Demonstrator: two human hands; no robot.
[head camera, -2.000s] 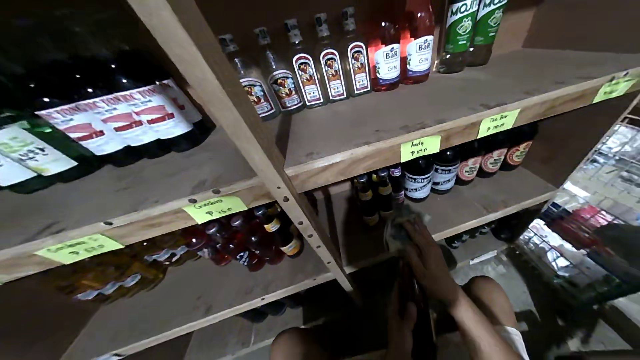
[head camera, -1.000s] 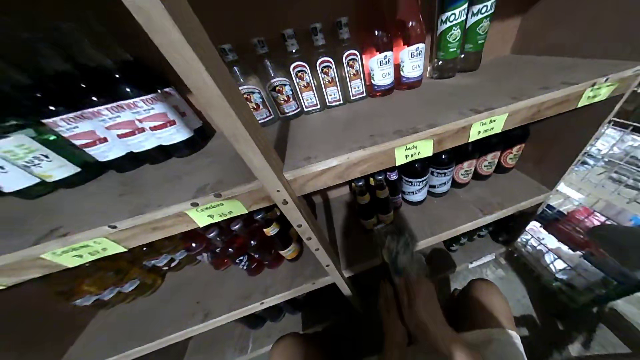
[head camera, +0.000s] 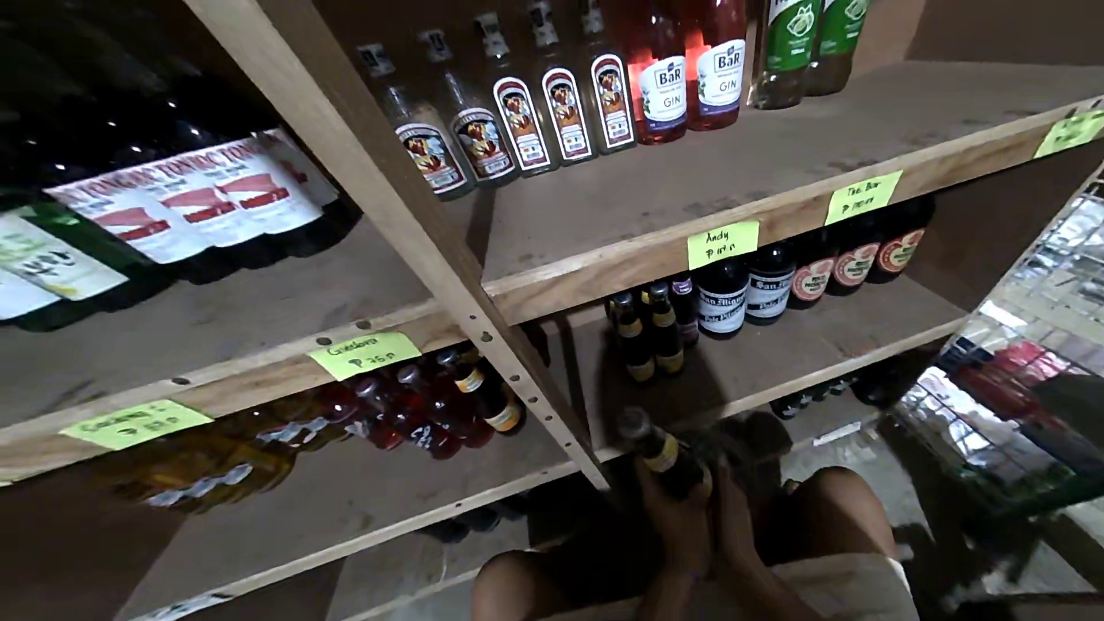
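Note:
My left hand (head camera: 677, 526) is closed around a dark glass bottle (head camera: 662, 457) with a yellow neck band, tilted in front of the lower shelf's edge. Close against its right side is my right hand (head camera: 733, 509), near a dark, blurred cloth-like thing (head camera: 729, 448); whether its fingers grip that is too dark to tell. Beyond the hands, small dark bottles with yellow labels (head camera: 664, 332) stand on the lower shelf, beside San Miguel beer bottles (head camera: 722, 302) and several dark bottles with red round labels (head camera: 854, 259).
A wooden upright (head camera: 414, 207) divides the shelving. Clear bottles (head camera: 565, 112) and pink gin bottles (head camera: 664, 90) stand on the upper shelf (head camera: 707, 172). Red bottles (head camera: 423, 414) are at the lower left. My knees flank the hands, and a wire rack (head camera: 1018, 379) stands at the right.
A dark bottle now shows in my left hand; one second ago both hands were together around the grey, blurred cloth-like thing. Two seconds ago my right hand was higher, near the lower shelf's small bottles.

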